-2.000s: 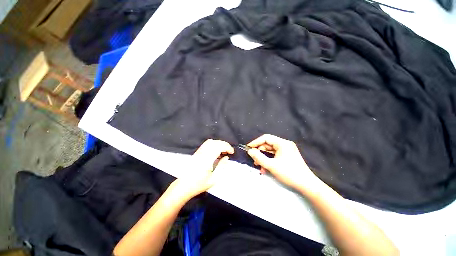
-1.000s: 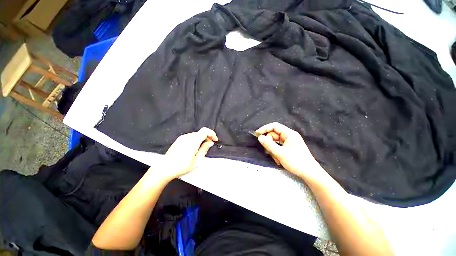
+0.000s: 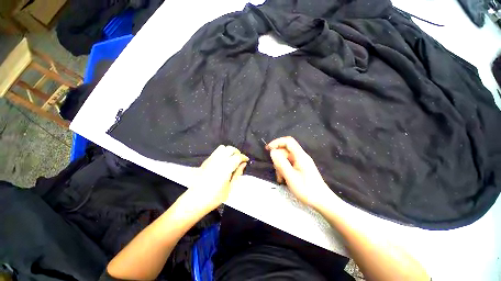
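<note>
A black garment (image 3: pixel 329 121), flecked with pale lint, lies spread over the white table (image 3: pixel 307 219). An oval gap near its top shows the table. My left hand (image 3: pixel 224 169) pinches the garment's hem between thumb and fingers. My right hand (image 3: pixel 294 167) is just right of it over the hem, fingers curled round small thread snips (image 3: pixel 265 142); only a thin dark tip shows beyond the fingertips. A small metal zipper pull (image 3: pixel 118 116) lies at the garment's left corner.
Black garments (image 3: pixel 104 203) hang below the table's front edge, with a blue bin (image 3: pixel 206 252) by my body. Another blue bin (image 3: pixel 110 48) and a wooden stool (image 3: pixel 33 74) stand left. A cardboard box is at the top left. A dark cord (image 3: pixel 420 17) lies at the top right.
My hands were together at the hem, then moved apart. Now my left hand has shifted slightly right and my right hand slightly left, closer together again.
</note>
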